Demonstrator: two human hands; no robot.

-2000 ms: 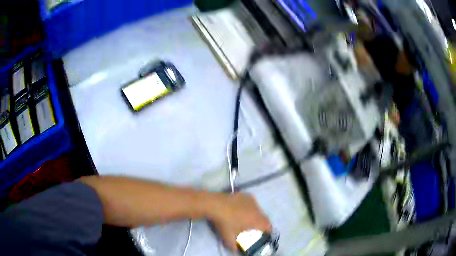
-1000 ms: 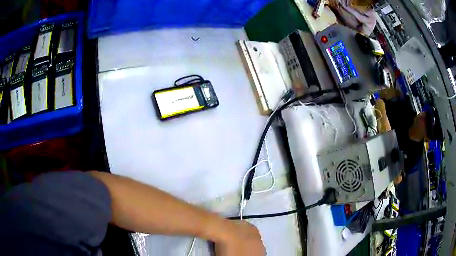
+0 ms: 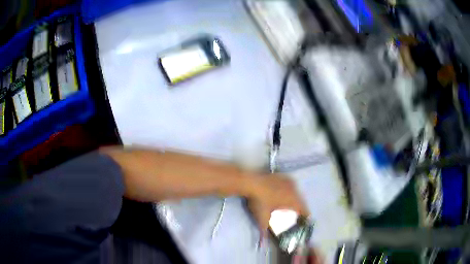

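Observation:
The frame is blurred. My left hand [image 3: 275, 193] reaches in from the left in a grey sleeve and is closed on a power bank unit [image 3: 283, 221] with a white cell and a dark board end. A small part of my right hand [image 3: 313, 256] shows at the bottom edge beside that unit; the rest is cut off. A second power bank unit [image 3: 188, 64] lies flat on the white bench [image 3: 170, 124], its yellow edge towards me. A white USB test cable [image 3: 220, 219] runs below my left forearm. Its plug end is not clear.
A blue bin [image 3: 62, 111] at left holds rows of units. Another blue bin's edge [image 3: 111, 7] shows at top. A black power cord [image 3: 281, 108] crosses the bench near the flat white box [image 3: 275, 26]. The grey metal box [image 3: 379, 111] stands right. Yellow-edged items [image 3: 361, 255] show at bottom right.
The view has shifted and blurred. My left hand, cut off at the bottom one second ago, now shows higher with the unit in it. Part of my right hand has come into view.

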